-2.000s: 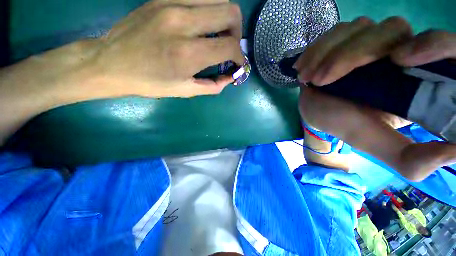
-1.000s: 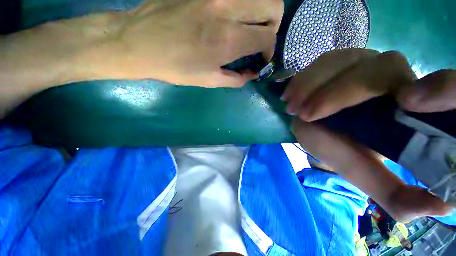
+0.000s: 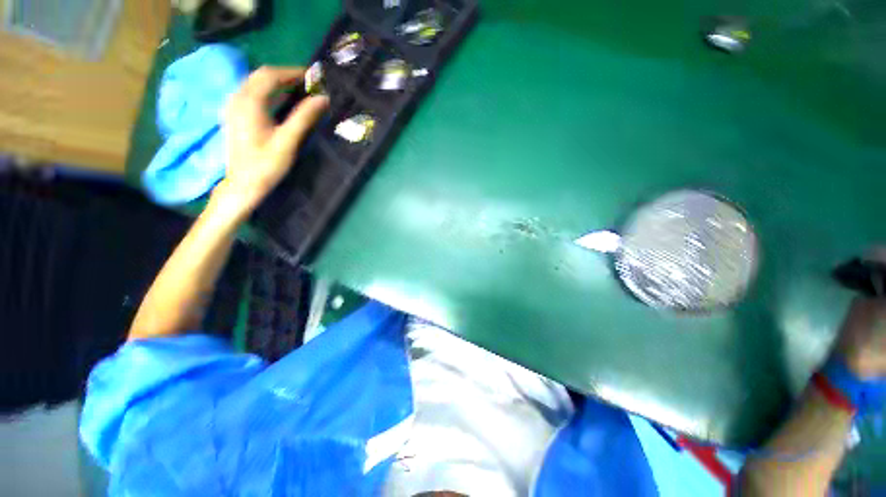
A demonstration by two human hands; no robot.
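My left hand is at the black pocketed tray, with its thumb and index finger around a small silvery round assembly; the contact is blurred. Several similar assemblies sit in tray pockets. My right hand is cut off by the right edge and blurred. It holds the screwdriver, whose black nose points left; the rest is out of view. The silver-grey disc lies on the green mat between my hands, nearer the right one.
A white pointed label touches the disc's left side, with dark specks left of it. Another round assembly lies on the mat at the upper right. A crumpled light-blue cloth lies left of the tray.
My hands have moved apart from beside the disc. My left hand went left to the tray, and my right hand went right with the screwdriver. The view has turned and widened.
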